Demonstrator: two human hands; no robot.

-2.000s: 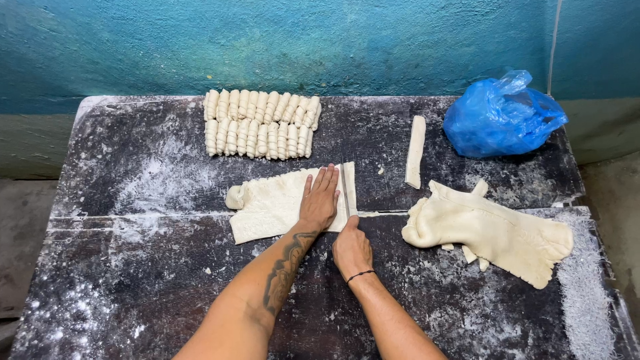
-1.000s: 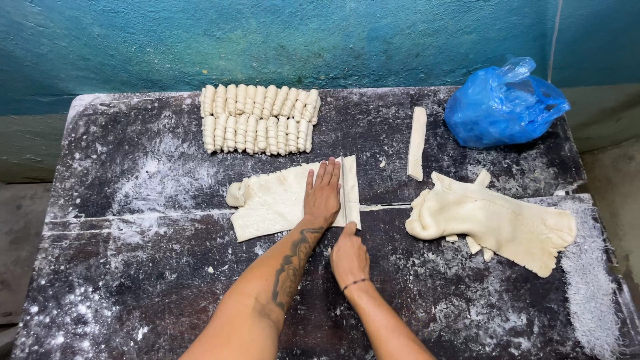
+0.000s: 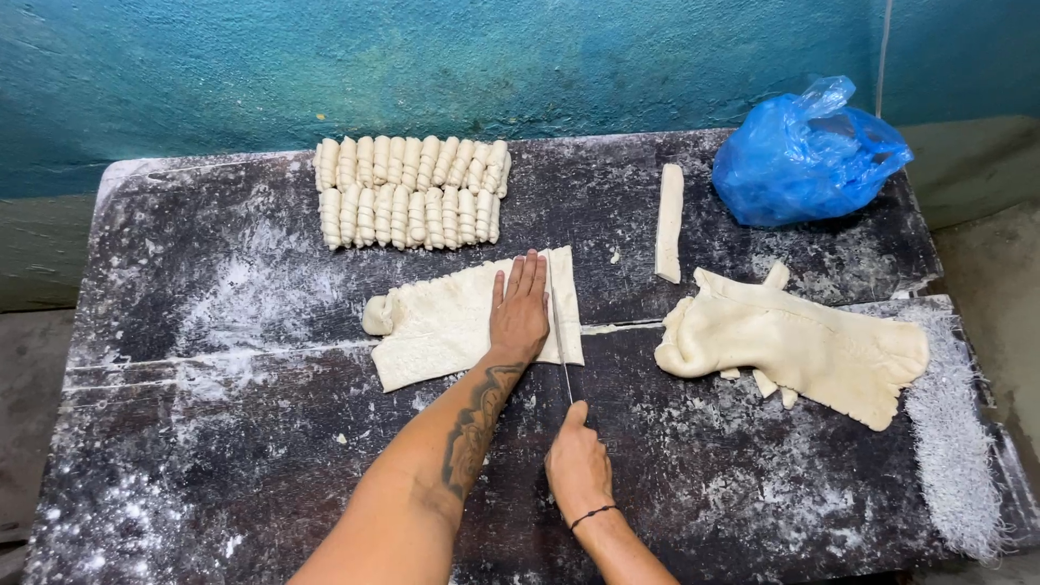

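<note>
A flat sheet of pale dough point(image 3: 443, 317) lies at the middle of the dark floured table. My left hand point(image 3: 520, 313) rests flat on its right part, fingers pointing away from me. My right hand point(image 3: 579, 463) grips a long thin knife point(image 3: 563, 357) by its handle, which the fist hides. The blade lies across the dough just right of my left fingers, with a narrow strip of dough on its far side. Two rows of spiral-rolled dough pieces point(image 3: 410, 191) are behind the sheet. A single dough strip point(image 3: 669, 223) lies apart to the right.
A folded slab of dough point(image 3: 788, 341) lies on the right over smaller dough pieces. A blue plastic bag point(image 3: 804, 162) stands at the back right corner. A frayed whitish woven cloth point(image 3: 955, 439) covers the right edge. The table point(image 3: 268, 487) has a lengthwise seam and meets a blue wall.
My right hand has drawn the knife towards me, and more of the blade now shows between the dough and my fist. The left hand remains on the dough sheet.
</note>
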